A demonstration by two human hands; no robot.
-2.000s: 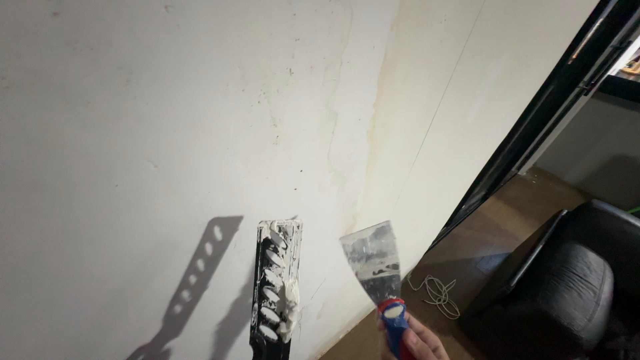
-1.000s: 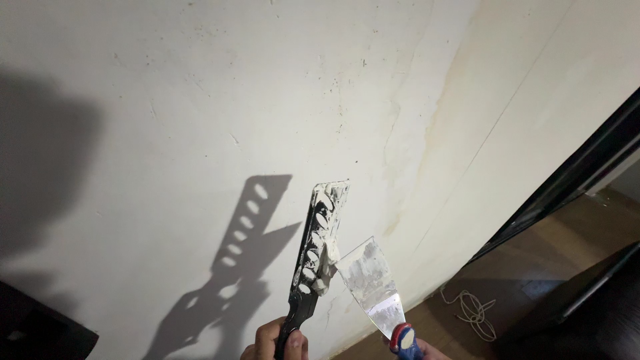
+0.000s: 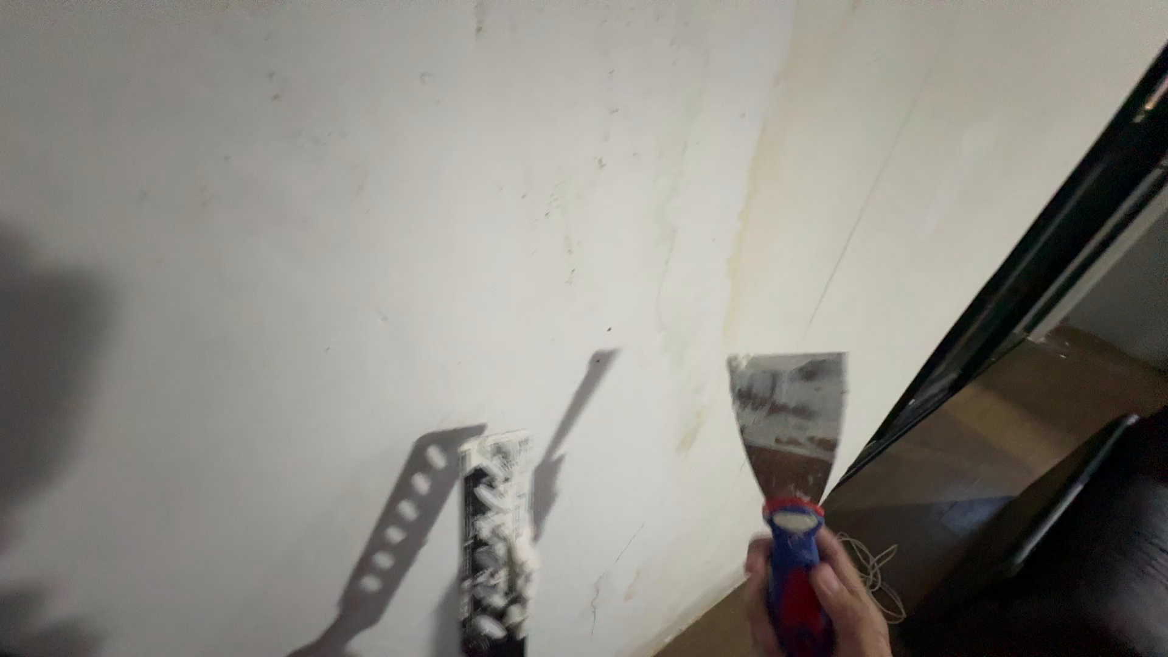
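My right hand [image 3: 817, 593] grips the blue and red handle of a putty knife [image 3: 792, 420]. Its metal blade points up, smeared with white filler, with a small lump at the upper left corner. To the left, a black slotted spatula [image 3: 497, 547] rises from the bottom edge, its slotted head coated with white filler and slightly blurred. The spatula's handle and my left hand are below the frame. Behind both tools stands a white wall [image 3: 411, 255] with small dark specks, fine cracks and yellowish stains.
A black frame [image 3: 1022, 246] borders the wall at the right. Beyond it lies a brown floor [image 3: 967, 456] with a coiled pale cord [image 3: 871, 570] near the wall's foot. A black leather seat [image 3: 1095, 557] fills the lower right corner. Shadows of the tools fall on the wall.
The putty knife and spatula, close together a second ago, are now well apart. The knife blade has turned more upright. My left hand, visible a second ago on the spatula's handle, has left the view.
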